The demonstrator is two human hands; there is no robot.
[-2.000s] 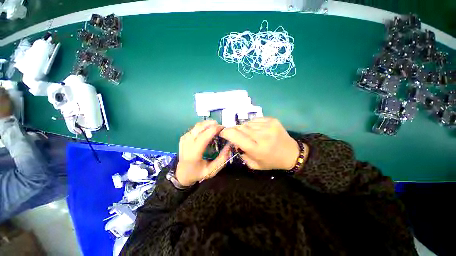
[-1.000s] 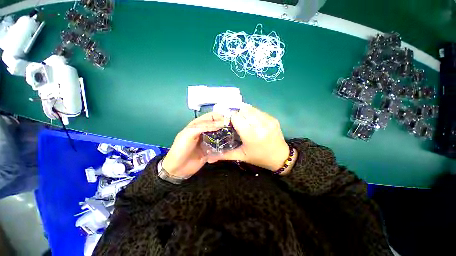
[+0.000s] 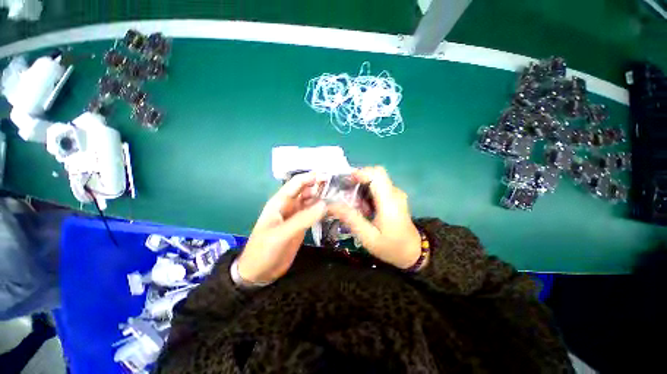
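The white camera housing (image 3: 307,160) is in front of me at the bench's near edge. Its near part, with dark parts and wires in it, shows below my fingers and is mostly hidden by my hands. A small dark, shiny piece, seemingly a lens module (image 3: 341,191), is blurred between the fingertips of both hands, over the housing. My left hand (image 3: 281,228) holds it from the left, thumb and fingers bent. My right hand (image 3: 386,223) holds it from the right, fingers curled round it. The exact grips are blurred.
White tangled strands (image 3: 366,101) lie at back centre. Module piles lie right (image 3: 545,135) and left (image 3: 135,73). White cameras (image 3: 102,157) stand at left. A blue bin (image 3: 91,292) of white parts is lower left, a black tray (image 3: 649,146) far right. A person's leg shows at the left edge.
The hands have shifted from cupping the housing to holding the dark piece higher between the fingertips. The housing's near part shows lower down. The view has turned and shifted somewhat.
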